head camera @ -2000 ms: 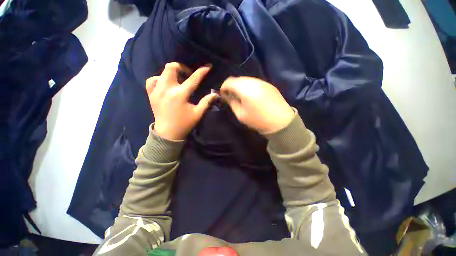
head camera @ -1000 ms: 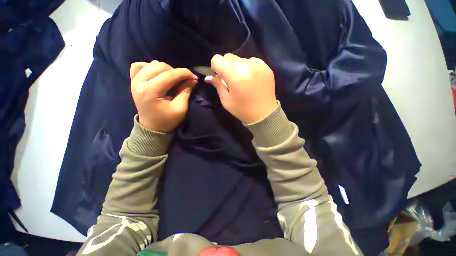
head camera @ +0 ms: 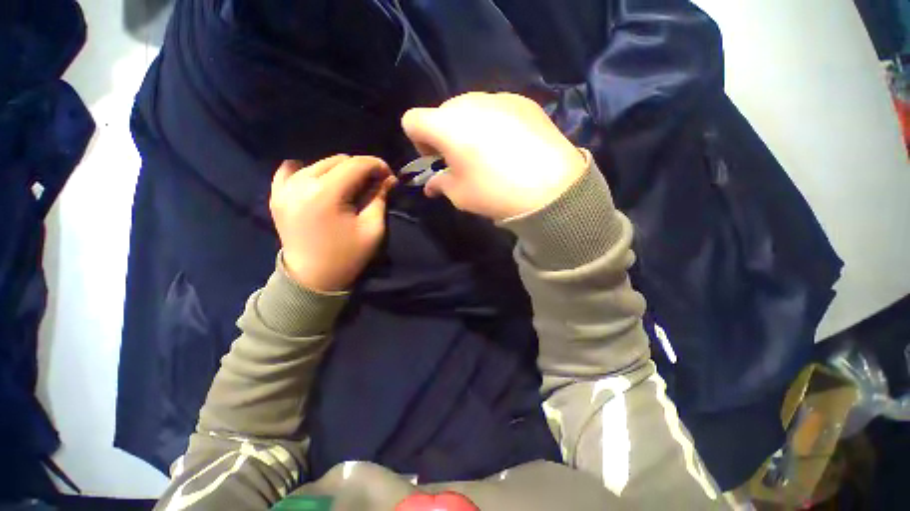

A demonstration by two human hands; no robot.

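Observation:
A large navy lined garment [head camera: 439,369] lies spread in front of me, with shiny lining [head camera: 654,60] at the upper right. My left hand [head camera: 334,215] is at the middle of it, thumb and fingertips pinched together; a fine thread or bit of cloth between them is too small to make out. My right hand [head camera: 499,155] holds small metal thread snips [head camera: 419,171]. Their short blades point left, close to my left fingertips, and look slightly apart. The rest of the snips is hidden in my palm.
More dark navy garments [head camera: 35,250] lie at the left on the white table [head camera: 95,329]. A small white label [head camera: 665,343] shows on the garment's right part. An open cardboard box [head camera: 818,414] with clear plastic [head camera: 866,384] is at the lower right, beyond the table edge.
The garment's upper part has shifted left and its folds have changed. My right hand has turned, and the snips' blades now show clearly near my left fingertips. My left hand has moved slightly lower.

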